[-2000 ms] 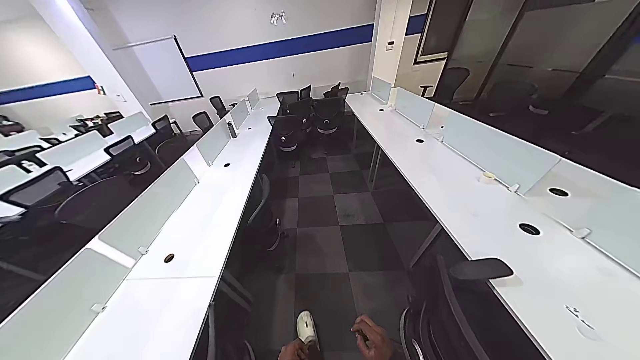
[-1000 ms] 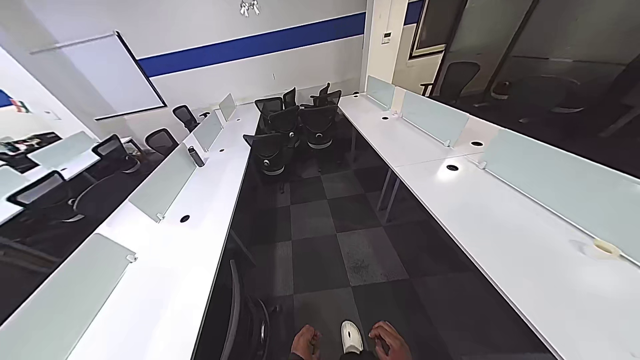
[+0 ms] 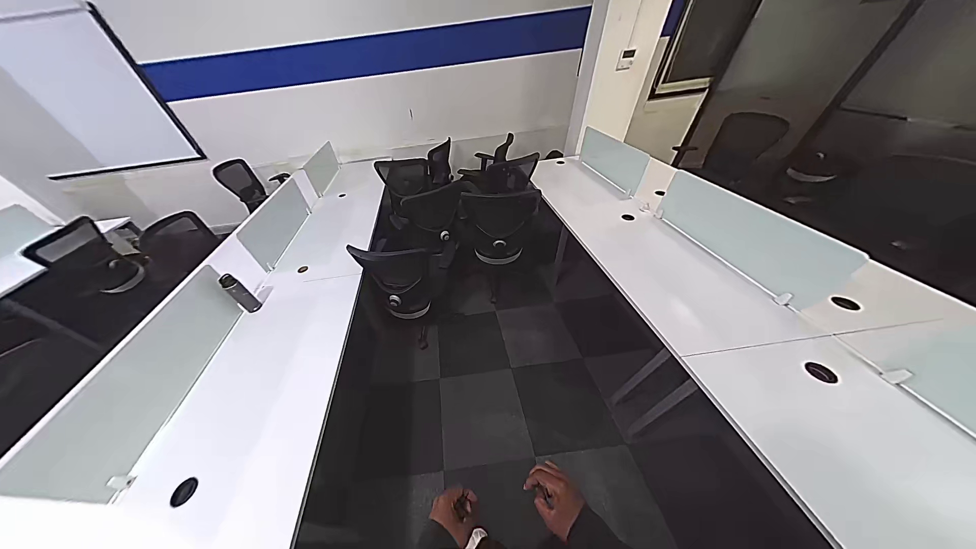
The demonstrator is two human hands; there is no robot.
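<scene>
My left hand point(image 3: 455, 512) is low in the view over the carpet-tiled floor, its fingers curled and nothing seen in it. A pale band shows at that wrist. To its right, my right hand point(image 3: 554, 497) has loosely bent fingers, thumb apart, and holds nothing visible. Neither hand touches the long white desk on the left point(image 3: 252, 381) or the one on the right point(image 3: 633, 252). Farther ahead, several black mesh office chairs point(image 3: 499, 217) are crowded together between the desks. A dark bottle point(image 3: 239, 293) stands on the left desk beside a frosted divider panel point(image 3: 164, 396).
Carpet tiles point(image 3: 484, 415) run between the desks towards the chairs. The nearest chair point(image 3: 396, 278) sits against the left desk's edge. Metal desk legs point(image 3: 656, 389) show under the right desk. A whiteboard point(image 3: 84, 84) is at the back left, and more chairs point(image 3: 84, 248) stand beyond the left dividers.
The view has moved forward along the aisle, so the chair cluster and the bottle are nearer. The pale shoe seen between my hands earlier is out of sight.
</scene>
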